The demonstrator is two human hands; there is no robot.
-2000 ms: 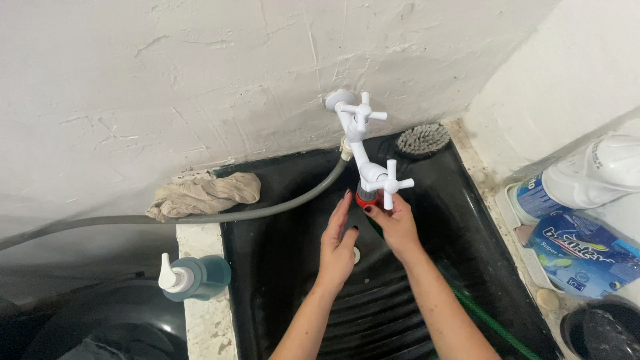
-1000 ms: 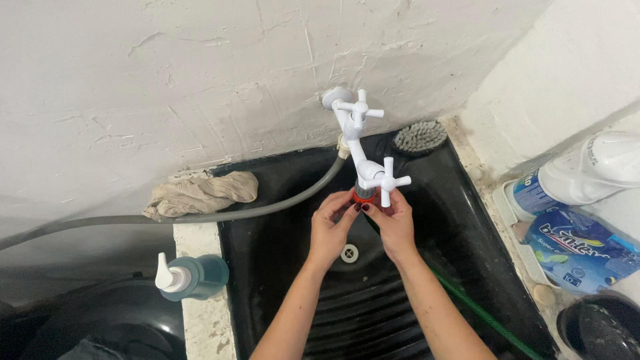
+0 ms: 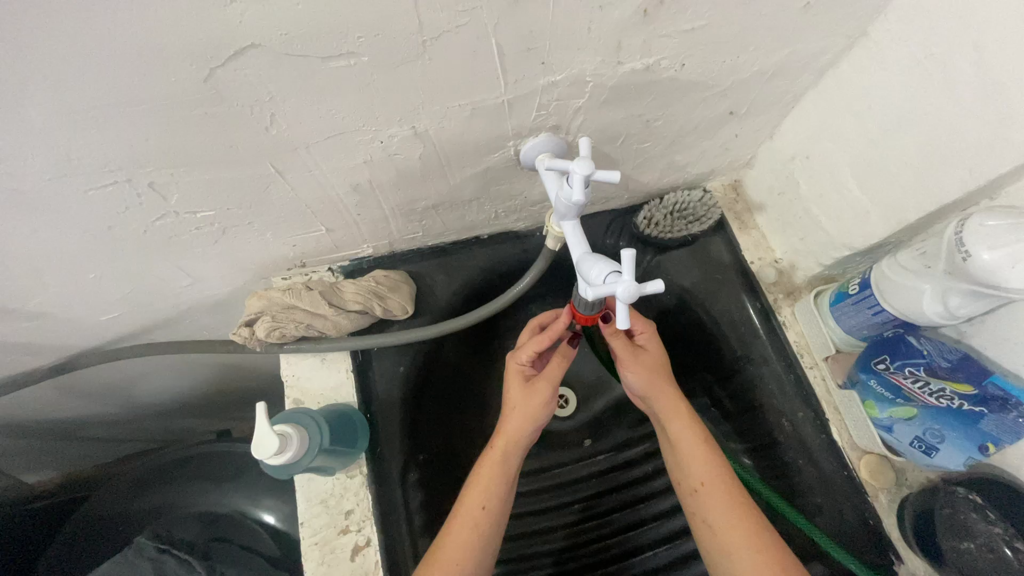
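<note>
A white double faucet with two cross handles juts from the wall above a black laundry sink. Under its lower outlet is a grey and red hose connector, from which a green hose runs down behind my right hand and across the sink. My left hand has its fingertips at the connector's left side. From the right, my right hand has thumb and fingers on the red ring, partly hidden below the handle. A grey hose joins the faucet's upper part through a pale fitting.
A twisted beige cloth lies by the grey hose, on the sink's back left corner. A pump bottle stands on the left ledge. A scrub brush rests at the back right. A white bottle and blue package occupy the right ledge.
Two seconds ago my left hand was held apart from the connector with its fingers extended; it came to the red ring a second ago. My right hand has stayed at the connector.
</note>
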